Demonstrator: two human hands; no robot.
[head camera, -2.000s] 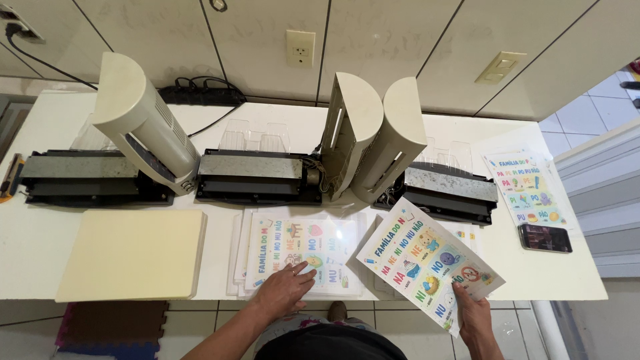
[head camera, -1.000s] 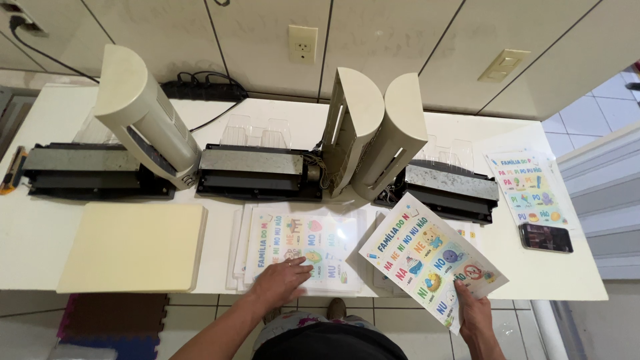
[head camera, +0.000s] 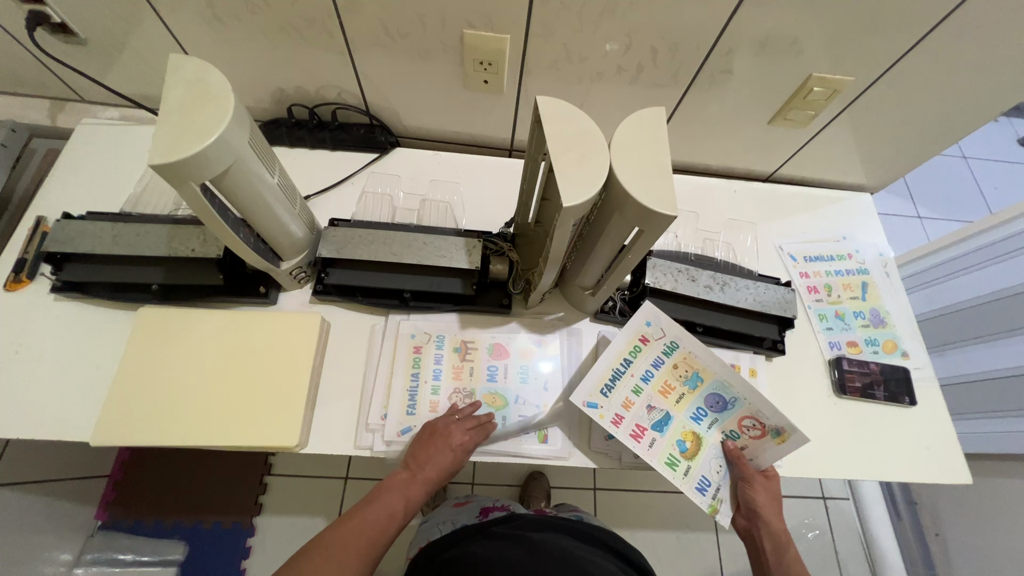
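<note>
My right hand (head camera: 752, 488) grips the lower right edge of a colourful printed syllable sheet (head camera: 680, 400), tilted above the table. My left hand (head camera: 450, 444) rests, fingers spread, on the lower edge of a syllable sheet in a clear plastic sleeve or film (head camera: 472, 360), on top of a stack of similar sheets. Under the raised sheet lies another stack, mostly hidden. Behind the stacks stand laminating machines with their covers off: one at the left (head camera: 144, 256), one in the middle (head camera: 412, 264) and one at the right (head camera: 720, 296).
A stack of cream sheets (head camera: 216, 376) lies left of my left hand. Beige machine covers (head camera: 232, 160) stand upright between the machines. A utility knife (head camera: 30, 254), a power strip (head camera: 328, 134), a phone (head camera: 872, 381) and another printed sheet (head camera: 848, 296) lie on the white table (head camera: 896, 448).
</note>
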